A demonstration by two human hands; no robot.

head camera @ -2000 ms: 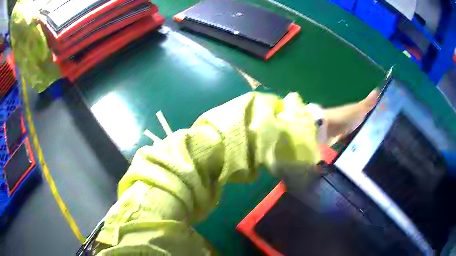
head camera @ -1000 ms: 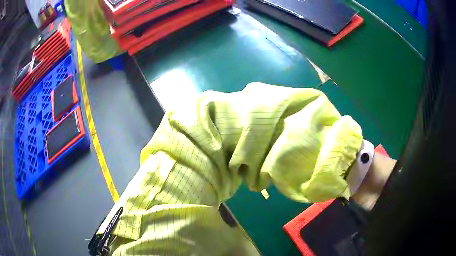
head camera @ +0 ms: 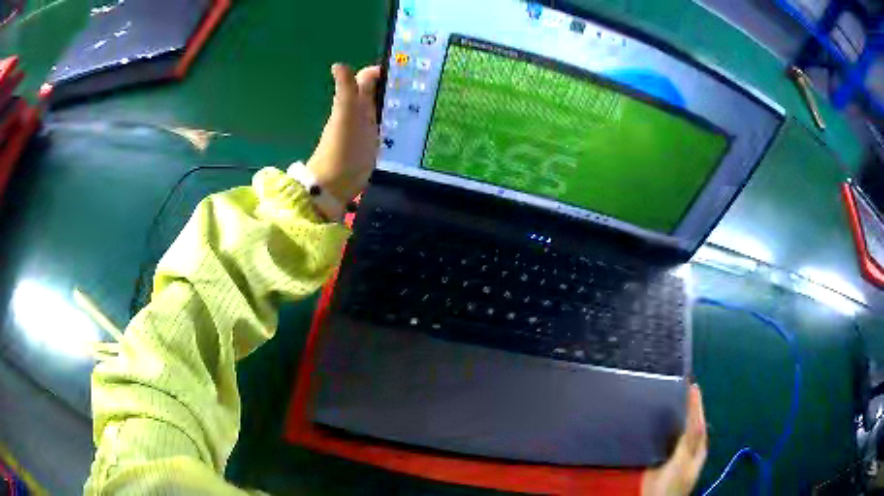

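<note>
An open dark laptop (head camera: 504,387) lies on a red-orange foam pad (head camera: 465,469) in front of me. Its screen (head camera: 572,136) shows a green test window with large "PASS" on a light desktop. My left hand (head camera: 351,136) is at the left edge of the display lid, thumb raised; its fingers are partly hidden behind the lid. My right hand (head camera: 686,451) is at the laptop's lower right corner, gripping the edge of laptop and pad, mostly hidden beneath. A blue network cable (head camera: 797,373) curves over the green bench at the right.
A closed laptop (head camera: 126,41) on a red-orange pad lies at the upper left. Stacked foam pads (head camera: 17,126) show at the left edge. A thin black cable (head camera: 160,213) lies left of the laptop. Another red-edged pad (head camera: 863,232) is at the far right.
The view has swung right, bringing the whole laptop, its green test window, my right hand and the blue cable into view. My left hand remains near the laptop.
</note>
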